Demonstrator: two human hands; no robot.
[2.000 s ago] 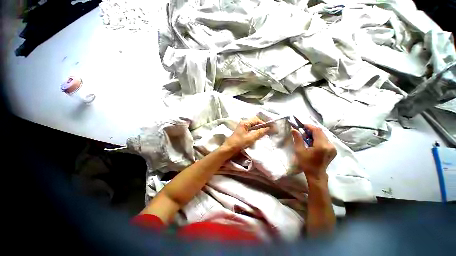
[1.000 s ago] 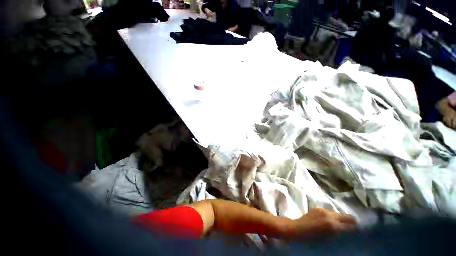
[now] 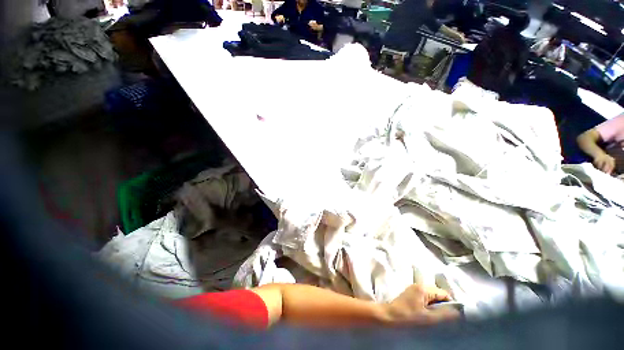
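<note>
The pale garment (image 3: 325,239) drapes over the near table edge and down towards my lap, with folds bunched beside my left forearm. My left hand (image 3: 419,302) is low in the picture, over the pale cloth, with its fingers curled. Its fingertips are partly lost in the blurred lower rim, and I cannot tell if they grip the cloth. My right hand is not in view, and no snips show clearly.
A large pale garment heap (image 3: 472,184) covers the table's right side. Dark cloth (image 3: 274,42) lies at the white table's (image 3: 226,89) far end. Pale pieces (image 3: 154,256) and a green crate (image 3: 137,198) are low at left. A person's arm (image 3: 596,152) is at right; others work beyond.
The view has swung up and left since the first frame. My right hand and its snips have left the picture. My left hand now shows at the lower rim.
</note>
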